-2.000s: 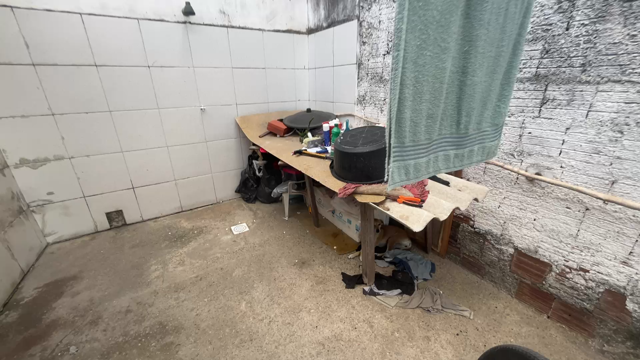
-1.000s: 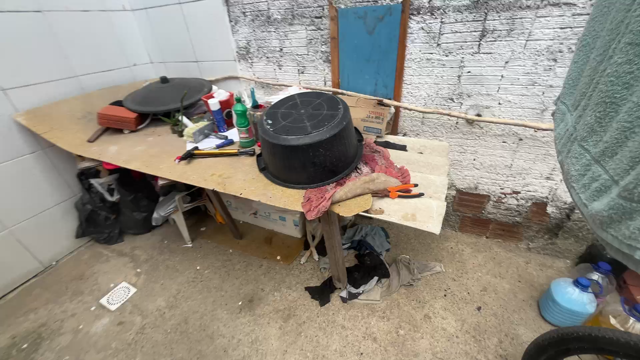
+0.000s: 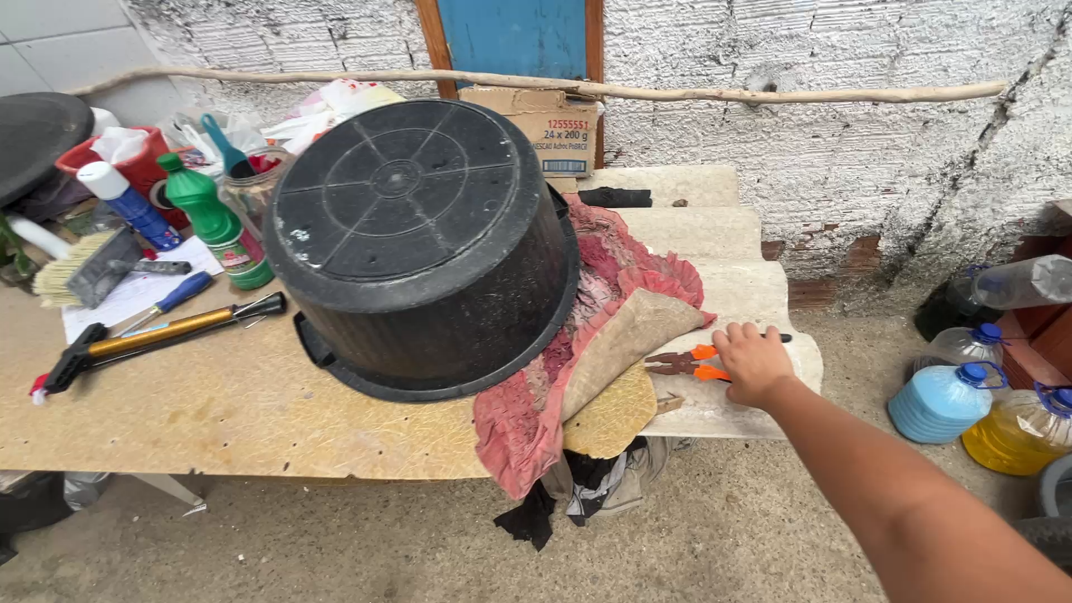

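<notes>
My right hand (image 3: 752,362) reaches in from the lower right and lies over the handles of orange-handled pliers (image 3: 682,362), whose brown jaws point left. The pliers rest on a corrugated roofing sheet (image 3: 695,239) at the table's right end. A dark tip of something shows past my fingers. How firmly the fingers close on the handles is hidden. Left of the pliers a crumpled pink and red cloth (image 3: 536,410) lies partly under an upturned black plastic tub (image 3: 419,251). My left hand is out of view.
A hand pump (image 3: 159,339), a blue-handled screwdriver (image 3: 180,293), a brush (image 3: 88,272) and a green bottle (image 3: 213,226) are on the tabletop (image 3: 251,419). A cardboard box (image 3: 544,130) stands behind the tub. Large bottles (image 3: 942,402) stand on the floor at right; a wooden pole (image 3: 754,94) runs along the wall.
My right hand has come into view and is now at the pliers, which lay untouched on the sheet a second ago. The view has moved much closer to the table.
</notes>
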